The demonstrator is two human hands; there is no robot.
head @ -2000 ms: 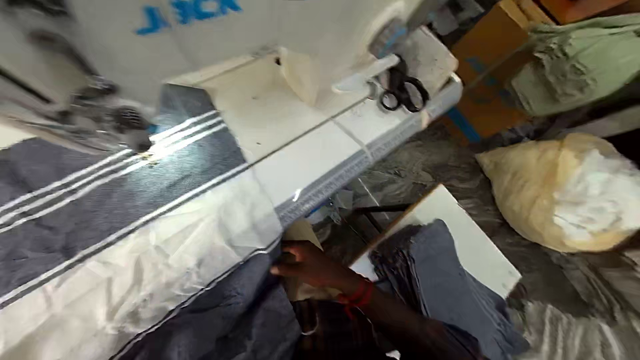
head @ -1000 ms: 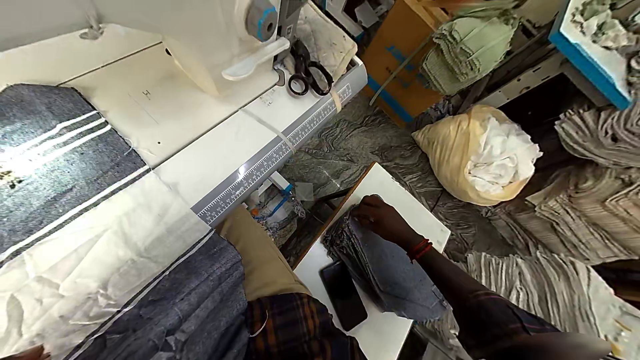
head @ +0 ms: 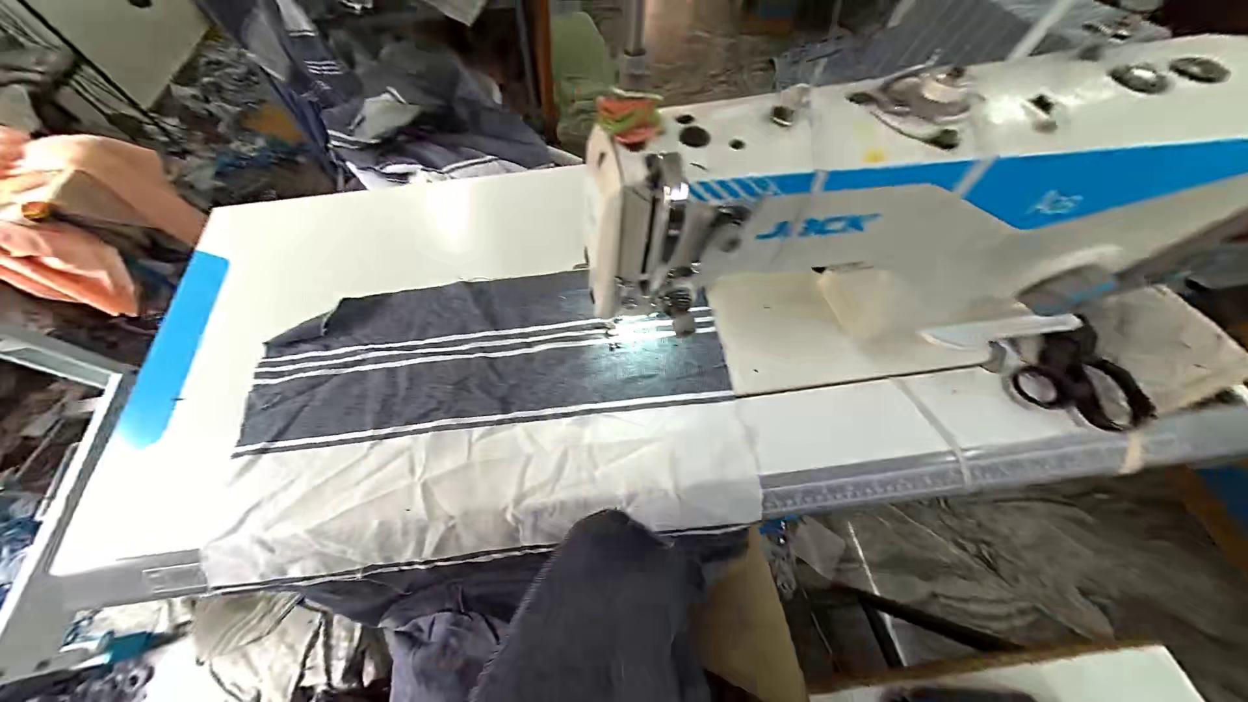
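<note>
Neither of my hands shows in the head view now. A dark blue-grey fabric piece with white stripes [head: 468, 375] lies on the sewing table, its right part under the needle area of a white Jack sewing machine [head: 848, 224], whose lamp lights it. The fabric's pale, wrinkled band [head: 458, 478] reaches the table's front edge and hangs over it. In front, a dark grey cloth piece [head: 604, 614] rises at the bottom middle, overlapping the pale band; what holds it cannot be seen. Black-handled scissors [head: 1080, 382] rest at the right of the table.
A measuring tape strip [head: 858, 492] runs along the table's front edge. Below right is a white board [head: 1053, 678] with a dark object on it. Orange cloth [head: 88, 224] lies at the left, and more striped cloth [head: 439, 127] is heaped behind the table.
The view has swung left. My right hand, on the stack of dark cloth pieces on the white board one second ago, is out of view. A dark cloth piece now stands before the table edge.
</note>
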